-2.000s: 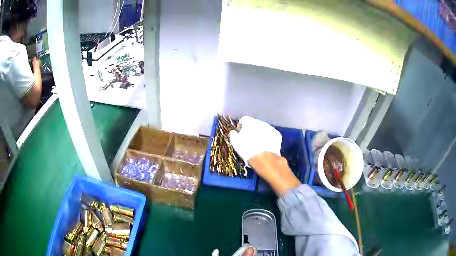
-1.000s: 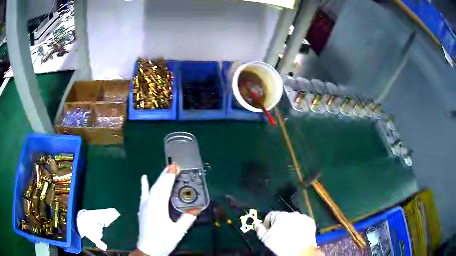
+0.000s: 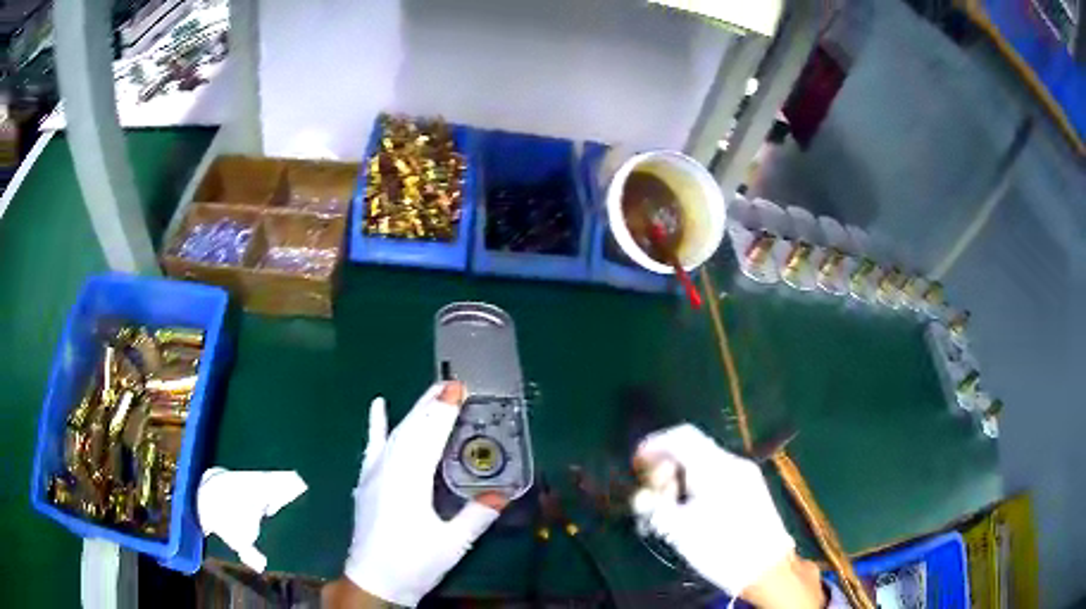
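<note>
The grey metal lock housing (image 3: 481, 347) lies on the green mat, its hollow side up, with a brass ring in its lower part. My left hand (image 3: 417, 494), in a white glove, grips the housing's lower part between thumb and fingers. My right hand (image 3: 703, 500), also gloved, is to the right of the housing, fingers curled. It is blurred, and whether it holds something cannot be told. Pliers with dark and yellow handles (image 3: 555, 523) lie between my hands.
Blue bins of brass pins (image 3: 411, 190) and dark parts (image 3: 531, 220), a brown divided box (image 3: 256, 232) and a white grease tub (image 3: 667, 214) stand behind. A blue bin of lock cylinders (image 3: 131, 416) and a white rag (image 3: 248, 506) are left. A hammer (image 3: 822, 523) and finished units (image 3: 834, 268) are right.
My right hand came back from the brass pin bin, showed a pale toothed piece a second ago, and has since moved up slightly. My left hand stays on the housing. The view tilted down.
</note>
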